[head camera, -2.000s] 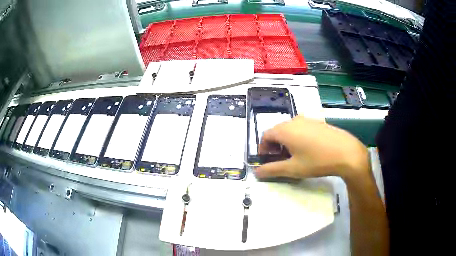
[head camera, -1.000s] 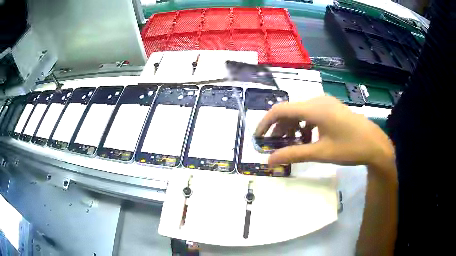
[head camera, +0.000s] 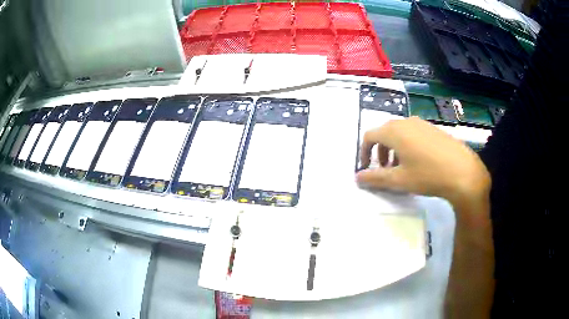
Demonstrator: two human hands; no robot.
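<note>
A row of several black phone middle frames (head camera: 271, 152) lies side by side across the white infeed plate (head camera: 330, 140), white showing through their windows. One more frame (head camera: 383, 99) lies upright in line at the right, apart from the row by a wide gap. My right hand (head camera: 418, 156) is bare and comes from the right. Its thumb and fingers close around the lower part of that separate frame and hide its bottom end. My left hand is not in view.
White side guides with dark slots lie above (head camera: 268, 71) and below (head camera: 274, 261) the row. A red tray (head camera: 296, 31) stands behind the plate, with black trays (head camera: 468, 47) on the green conveyor. A large grey machine cover (head camera: 115, 37) is at the left. A dark sleeve fills the right edge.
The row now ends further left, with a gap after its last frame. The blurred, tilted dark piece by my right hand a second ago is gone; the hand now holds a frame further right.
</note>
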